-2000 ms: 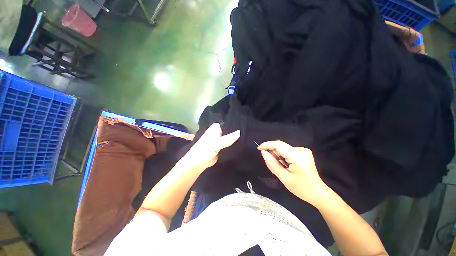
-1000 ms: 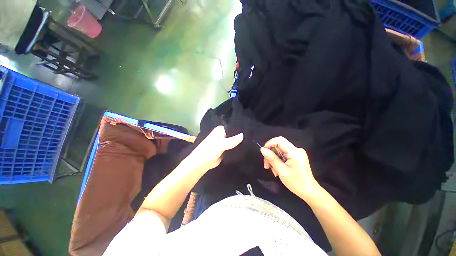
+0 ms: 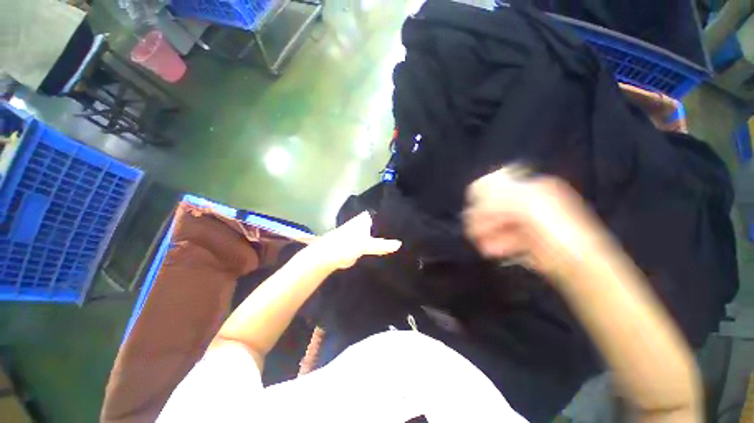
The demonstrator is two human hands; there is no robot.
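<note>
A black garment [image 3: 413, 273] lies over my lap and runs into a large black garment pile [image 3: 529, 107] in front and to the right. My left hand [image 3: 355, 240] grips the black cloth at its left part, thumb pointing right. My right hand [image 3: 508, 219] is blurred and raised over the pile, fingers curled. A small dark shape shows at the top of its fingers, too blurred to name. A tiny light mark shows on the cloth right of my left thumb.
A brown-lined blue crate [image 3: 186, 289] stands beside my left arm. A blue slatted crate [image 3: 66, 215] is at far left, with a stool [image 3: 116, 99] and pink bin [image 3: 158, 56] beyond. Another blue crate [image 3: 637, 66] stands behind the pile.
My right hand has moved up and right, away from the cloth near my left hand, and is now blurred. My left hand keeps its hold. The view has shifted slightly.
</note>
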